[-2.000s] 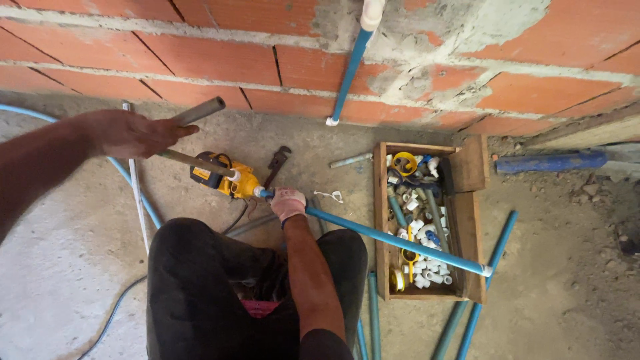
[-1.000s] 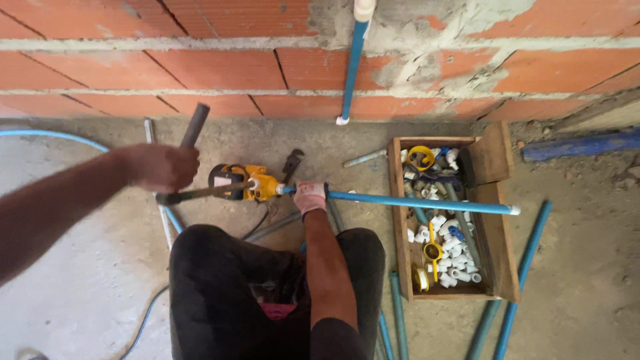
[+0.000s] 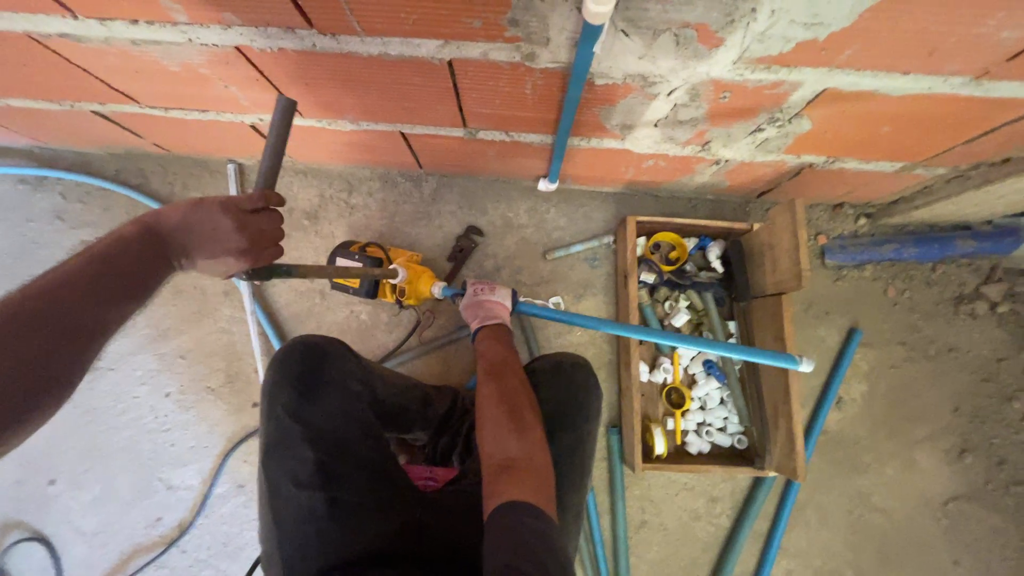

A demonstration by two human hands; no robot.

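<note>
My left hand [image 3: 232, 234], bare, is closed around a dark grey pipe [image 3: 276, 144] at its bend. One arm of the pipe points up toward the wall; the other [image 3: 320, 273] runs right to a white fitting at a yellow-and-black water pump [image 3: 408, 278]. My right hand [image 3: 486, 306], in a pale pink and white glove, grips a blue pipe [image 3: 616, 323] near its left end, which meets another white fitting on the pump. This pipe runs right over a wooden box and ends in a white fitting [image 3: 806, 364]. A pipe wrench [image 3: 462, 250] lies behind the pump.
The wooden box [image 3: 630, 400] holds white fittings [image 3: 708, 408], yellow tools and pipe pieces. Blue and green pipes [image 3: 824, 400] lie on the floor. An orange block wall [image 3: 360, 88] stands ahead, with a blue pipe [image 3: 572, 96] hanging before it. A hose [image 3: 80, 176] and cables lie at left.
The free arm of the dark pipe in my left hand has swung from a slant to the right to nearly upright. My right hand still holds the blue pipe beside the pump.
</note>
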